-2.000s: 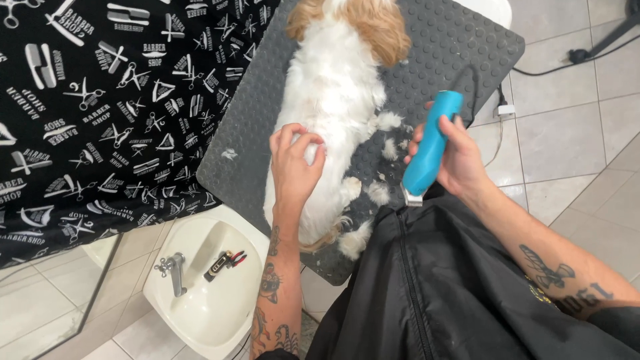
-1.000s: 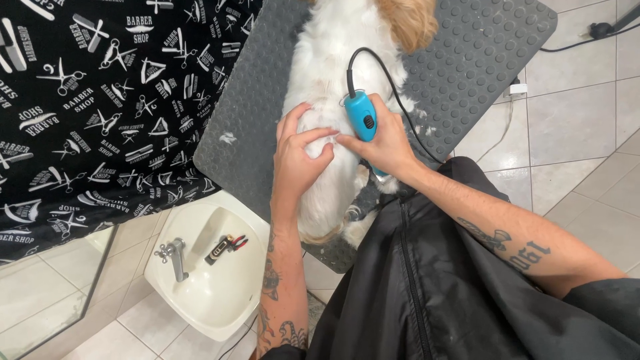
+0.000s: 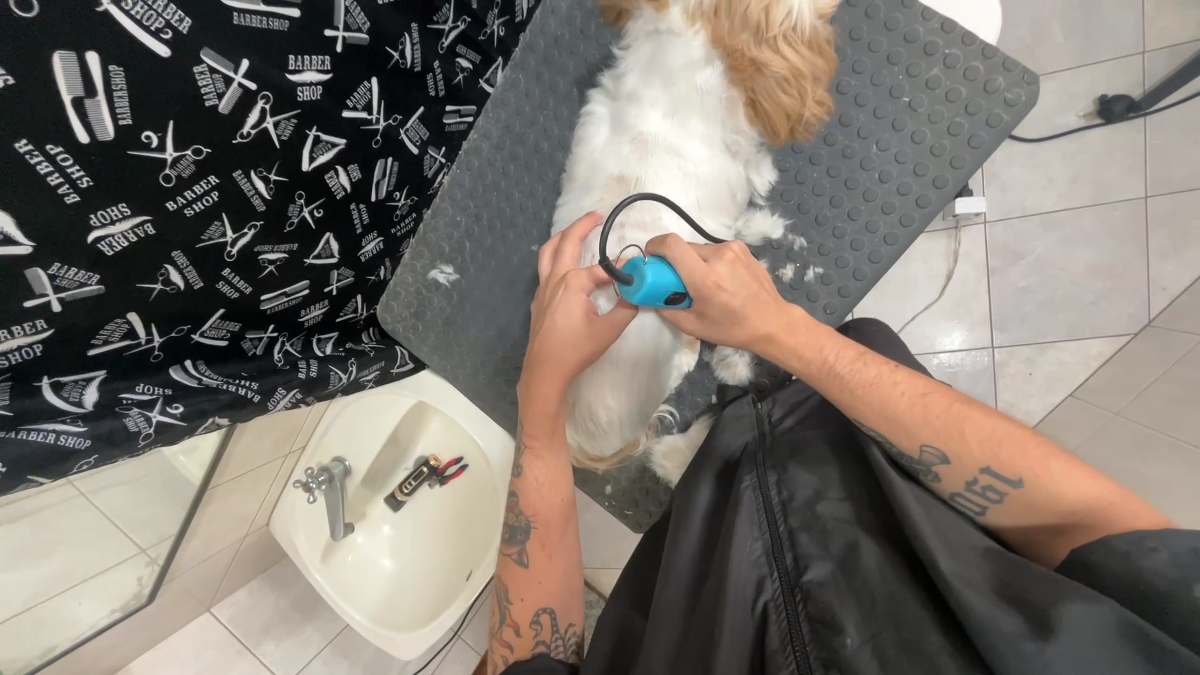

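Note:
A white dog with tan ears (image 3: 647,141) is on a grey studded rubber table mat (image 3: 891,122), its head toward the top edge. My right hand (image 3: 727,286) grips a blue corded clipper (image 3: 653,282) over the dog's back, with the black cord looping up from its near end. The clipper's blade is hidden beneath the hand and body. My left hand (image 3: 574,305) rests on the dog's side, fingers spread, its thumb close to the clipper's end. Tufts of cut white fur (image 3: 811,273) lie on the mat right of the dog.
Lower left is a white washbasin (image 3: 412,600) with a metal tap (image 3: 330,497); a small trimmer (image 3: 411,483) and red-handled pliers-like clippers (image 3: 450,471) lie in it. A black printed curtain (image 3: 216,206) hangs on the left. A plug and cable (image 3: 1116,108) lie on the tiled floor.
Two seconds ago the clipper was held off the dog, right of its body; my right hand has brought it left onto the back. Since one second ago the clipper has turned to point more sideways.

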